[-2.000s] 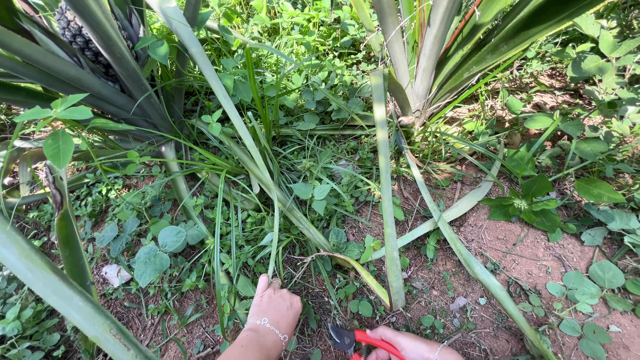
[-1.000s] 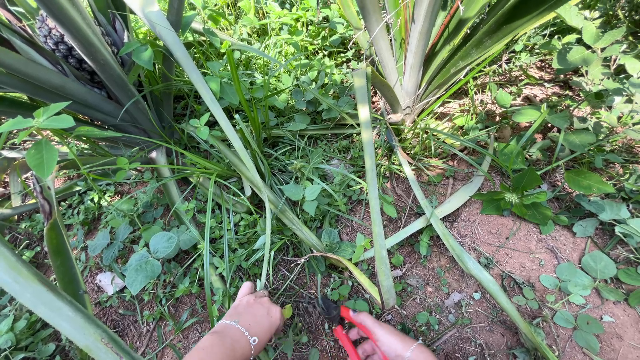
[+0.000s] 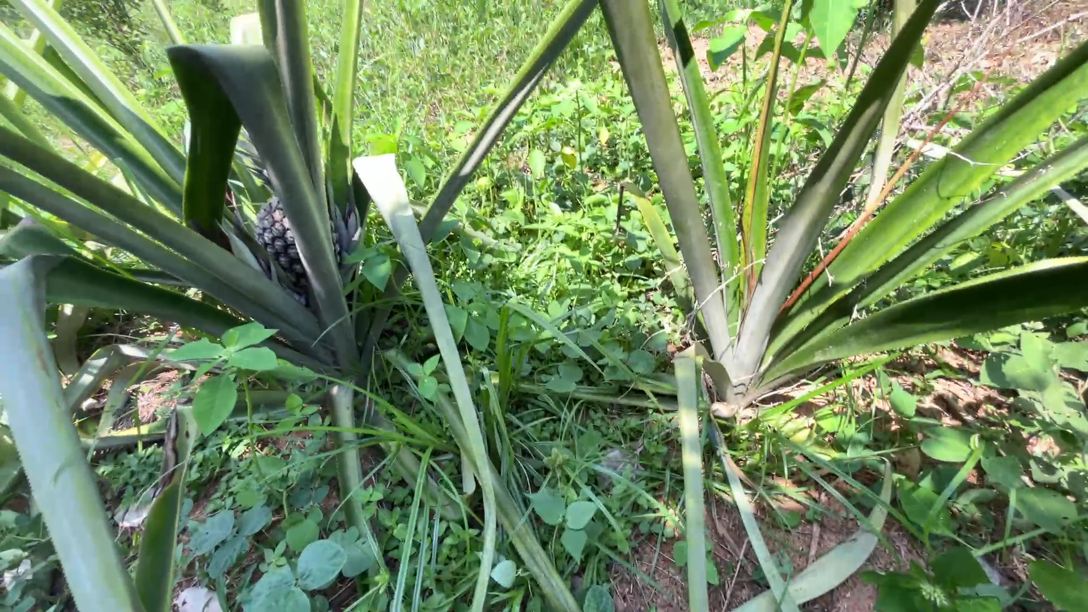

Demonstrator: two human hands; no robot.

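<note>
Neither my left hand nor my right hand shows in the view now, and the pruning shears are out of sight too. A pineapple plant with long grey-green leaves (image 3: pixel 314 280) stands at the left, and a dark unripe pineapple fruit (image 3: pixel 282 242) sits among its leaves. At the right a second pineapple plant (image 3: pixel 739 340) spreads its leaves from a base near the soil. One long leaf with a pale, blunt end (image 3: pixel 442 331) slants down through the left middle. Another blunt-ended leaf (image 3: pixel 691 476) runs down to the bottom edge, right of centre.
Low weeds and grass (image 3: pixel 552 229) grow between and behind the plants. Reddish soil (image 3: pixel 654 569) shows at the lower right, with a flat leaf (image 3: pixel 837 565) lying there. A bent leaf (image 3: pixel 51 425) arches over the left edge. Dry twigs (image 3: pixel 960 85) are at the upper right.
The view has tilted up strongly. Both hands and the red-handled shears, at the bottom of the earlier frames, have left the view.
</note>
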